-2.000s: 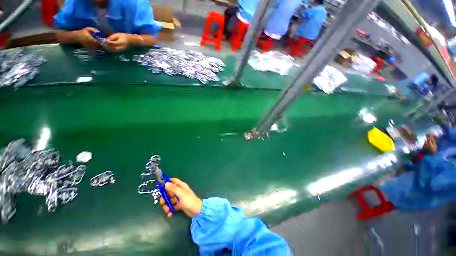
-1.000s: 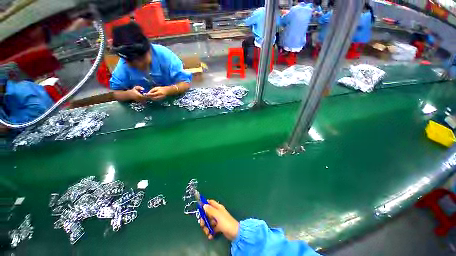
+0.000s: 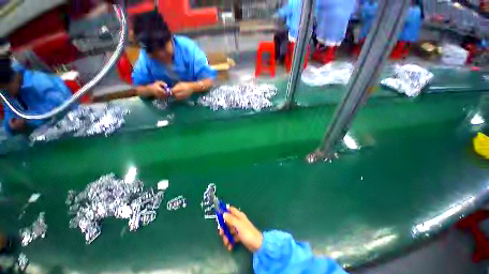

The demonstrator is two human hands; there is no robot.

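Note:
My right hand [image 3: 239, 230] holds blue-handled side cutters [image 3: 224, 222], in the lower middle of the view. The jaws point up and left and are at or just over a small cluster of silvery moulded parts [image 3: 209, 197] on the green bench; contact cannot be told. A single silvery shot [image 3: 176, 203] lies left of it. A large heap of silvery shots [image 3: 110, 203] lies further left, with a small white tag [image 3: 162, 184] at its upper right. My left hand is not in view.
Slanting metal posts [image 3: 354, 85] stand on the green bench [image 3: 257, 144]. Across it, a person in a blue smock [image 3: 182, 64] works by a silvery heap [image 3: 241, 97], with another person at far left. Clear bags lie along the far side. A yellow tray [image 3: 481, 145] is at the right edge.
The view has swung left, so the bench things sit further right in the picture. The right hand still holds the cutters by the small cluster.

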